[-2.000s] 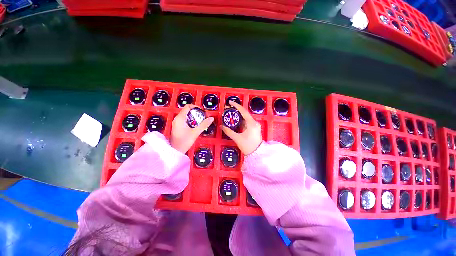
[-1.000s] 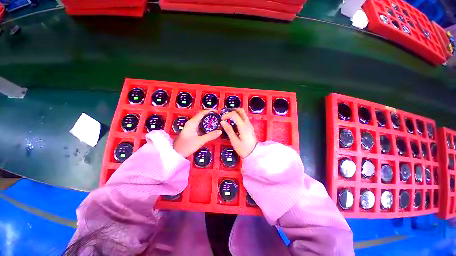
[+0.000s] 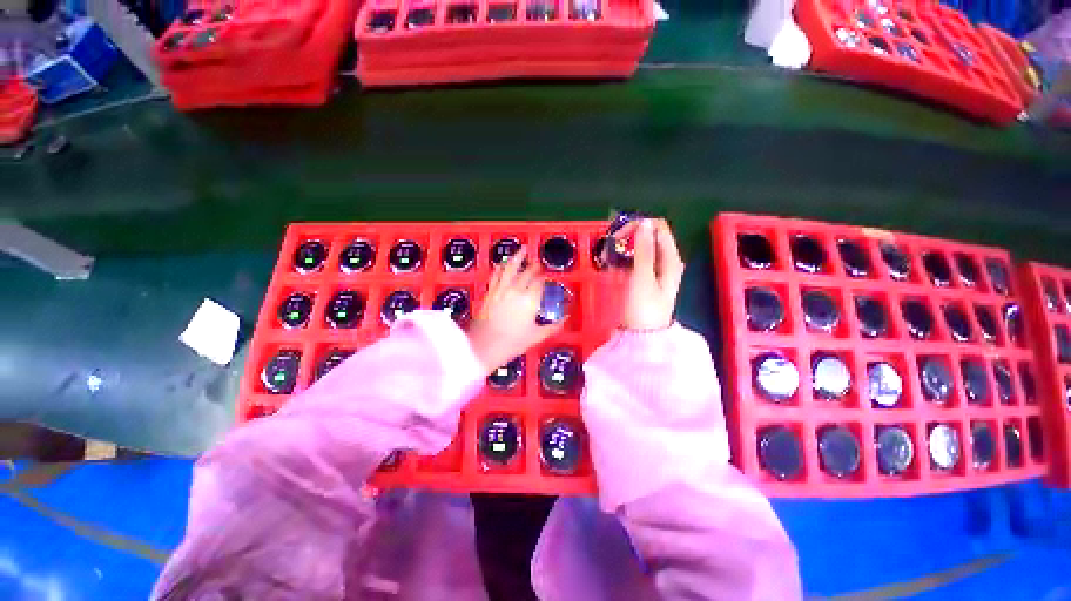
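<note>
The red foam working tray [image 3: 470, 483] lies in front of me, with round dark watch bodies in many pockets. My left hand [image 3: 510, 310] is over the tray's middle, its fingers beside a bluish watch body [image 3: 553, 303] in the second row; whether they grip it is unclear. My right hand [image 3: 652, 276] is at the tray's far right corner, its fingertips closed on a dark watch body [image 3: 625, 241] with a small red mark. That watch is tilted and blurred over the last pocket of the far row. Several other screens show small green and white marks.
A neighbouring red tray [image 3: 713, 352] with dark and whitish discs stands to the right, another beyond it. Stacked red trays [image 3: 505, 65] lie across the green bench. A white paper slip [image 3: 213, 331] and a grey metal strip [image 3: 41, 251] lie at left.
Both hands have moved right and apart from the tray's middle, the right one to the far right corner. The view has shifted, showing more of the stacked trays.
</note>
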